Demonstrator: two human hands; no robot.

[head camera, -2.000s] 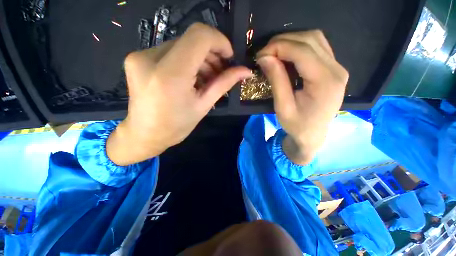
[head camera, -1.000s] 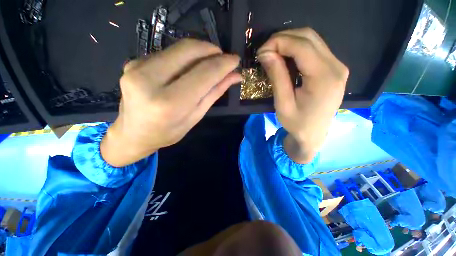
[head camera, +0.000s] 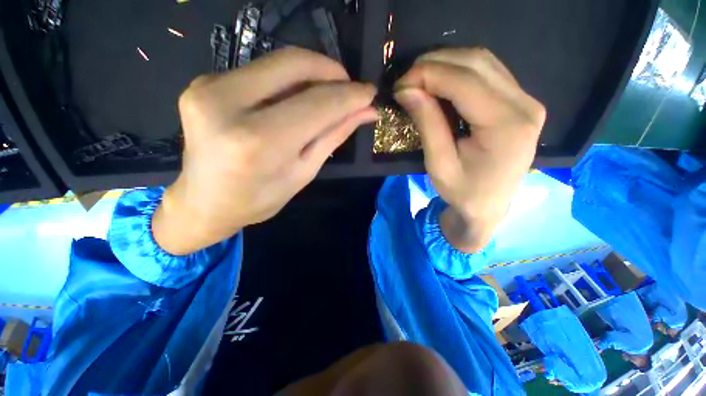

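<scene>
My left hand (head camera: 255, 143) pinches thumb and fingers together above the tray divider (head camera: 371, 42). A dark bit, seemingly a black plastic part, is between its fingertips, mostly hidden. My right hand (head camera: 476, 116) faces it with thumb and index finger pinched; a tiny brass pin seems to be at its tips, hard to make out. The two hands are a small gap apart. A heap of brass pins (head camera: 395, 133) lies in the near left corner of the right tray compartment (head camera: 542, 62), just below the gap. A line of pins (head camera: 388, 42) lies farther up.
Black plastic parts (head camera: 247, 35) and smooth dark bars (head camera: 328, 32) lie in the middle compartment (head camera: 124, 69), with stray pins (head camera: 143, 53). The near tray rim (head camera: 310, 172) runs under my wrists. At right are a green bench top (head camera: 673, 116), blue-sleeved people (head camera: 561, 340) and stools (head camera: 542, 294).
My left hand's fingers have closed together from a spread pinch, and its fingertips have shifted toward the divider. My right hand has barely moved and stays pinched.
</scene>
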